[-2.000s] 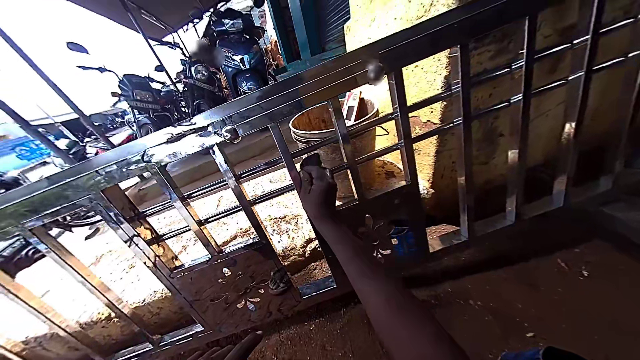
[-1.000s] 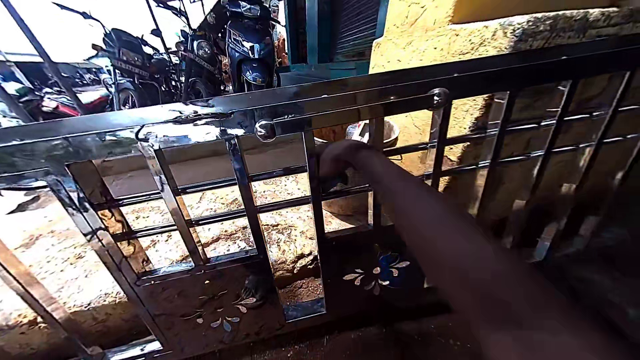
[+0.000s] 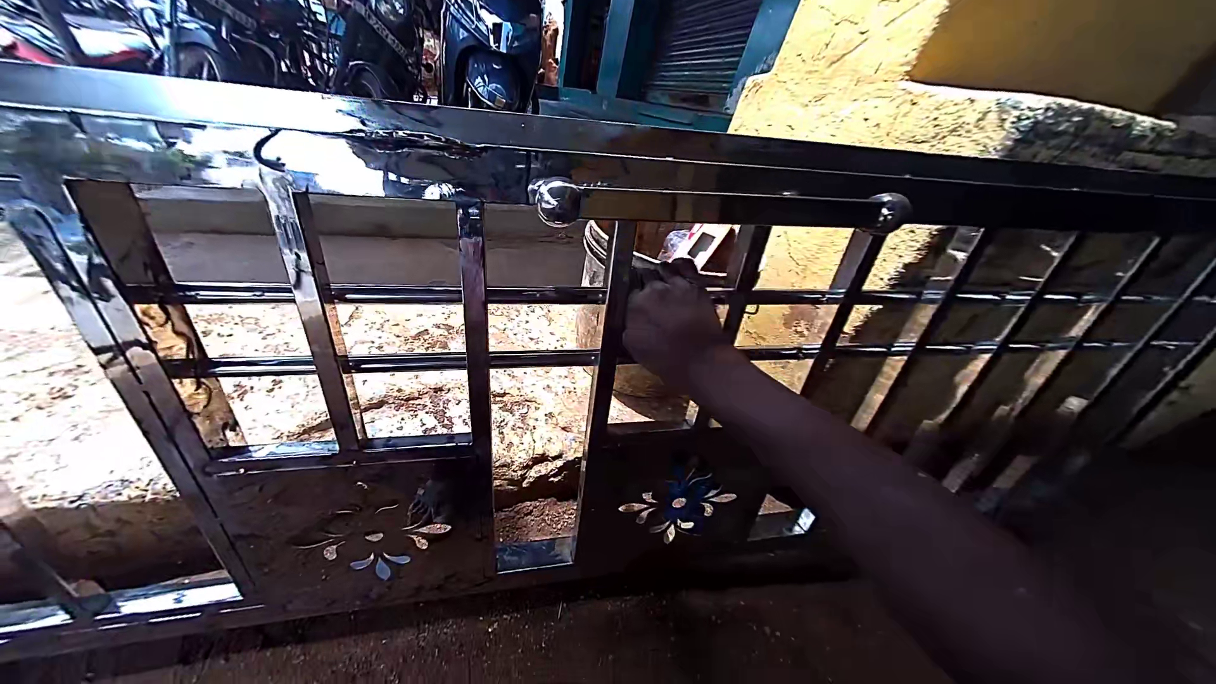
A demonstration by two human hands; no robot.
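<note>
A polished metal railing (image 3: 722, 171) with upright bars and two thin cross rods spans the view. My right hand (image 3: 670, 318) reaches in from the lower right, its fingers closed around a small dark item (image 3: 652, 273) against an upright bar (image 3: 611, 332). The item is mostly hidden by the fingers, so its kind cannot be told. Below the hand, a dark lower panel (image 3: 608, 532) bears a cut-out flower pattern; a similar panel (image 3: 285, 532) is to the left. My left hand is out of view.
Behind the railing stands a bucket (image 3: 596, 252) with a light-coloured item (image 3: 705, 245) in its mouth. A yellow wall (image 3: 836, 76) rises on the right, a teal-framed shutter (image 3: 703, 47) at the back, and a scooter (image 3: 492, 57) and motorcycles (image 3: 375, 47) at the upper left.
The view has shifted and come closer to the railing. Two seconds ago part of my left hand showed at the bottom edge; it no longer shows. My right hand remains at the bars around the bucket.
</note>
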